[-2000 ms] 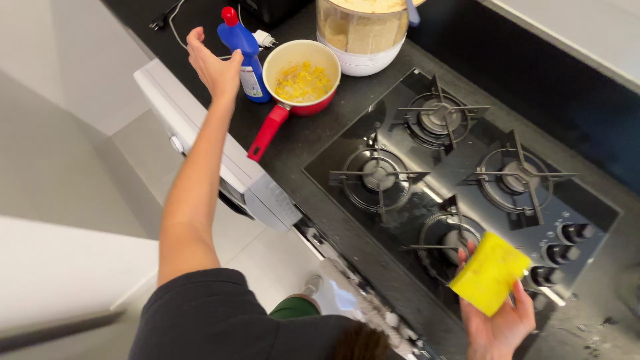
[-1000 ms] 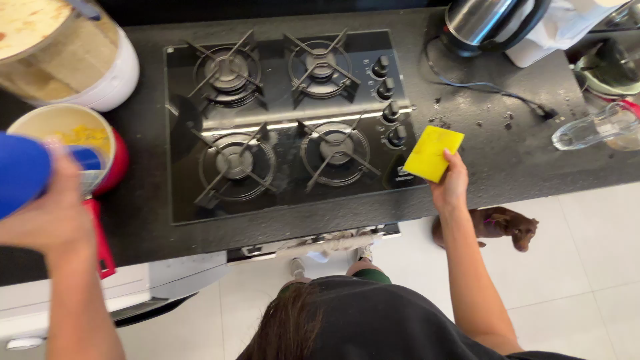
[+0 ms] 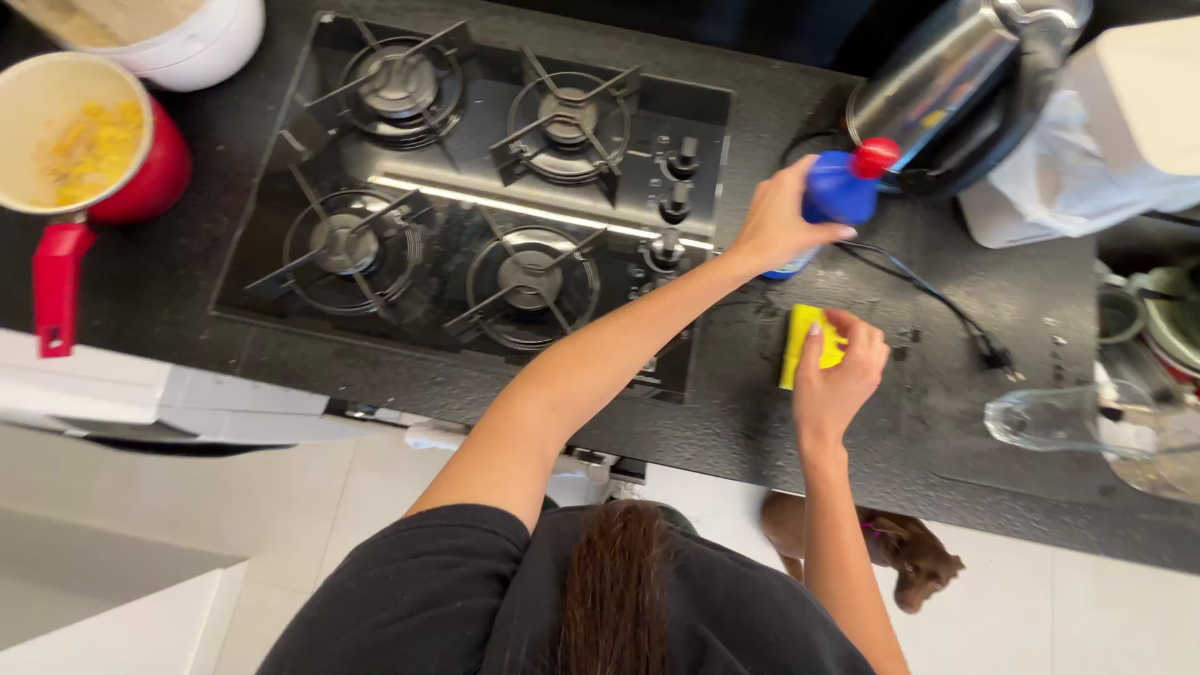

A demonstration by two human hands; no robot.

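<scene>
My left hand point(image 3: 783, 217) grips a blue plastic bottle point(image 3: 837, 190) with a red cap. The bottle is at the counter to the right of the hob knobs, in front of the kettle. Below it, my right hand point(image 3: 841, 373) holds a yellow sponge cloth point(image 3: 800, 347) between thumb and fingers, low over the black countertop point(image 3: 750, 412). Whether the cloth touches the counter is unclear. Left of both hands lies the black gas hob point(image 3: 450, 202) with its metal pan supports and black knobs.
A red saucepan point(image 3: 169, 164) with yellow food stands at the left, its handle over the front edge. A steel kettle point(image 3: 937, 84), a power cord point(image 3: 947, 305) and a clear glass item point(image 3: 1041, 419) are at the right. A brown dog point(image 3: 914, 558) stands on the floor below.
My left hand has carried the blue bottle from beside the saucepan across to the right of the hob. The yellow cloth remains in my right hand. The view has shifted and turned.
</scene>
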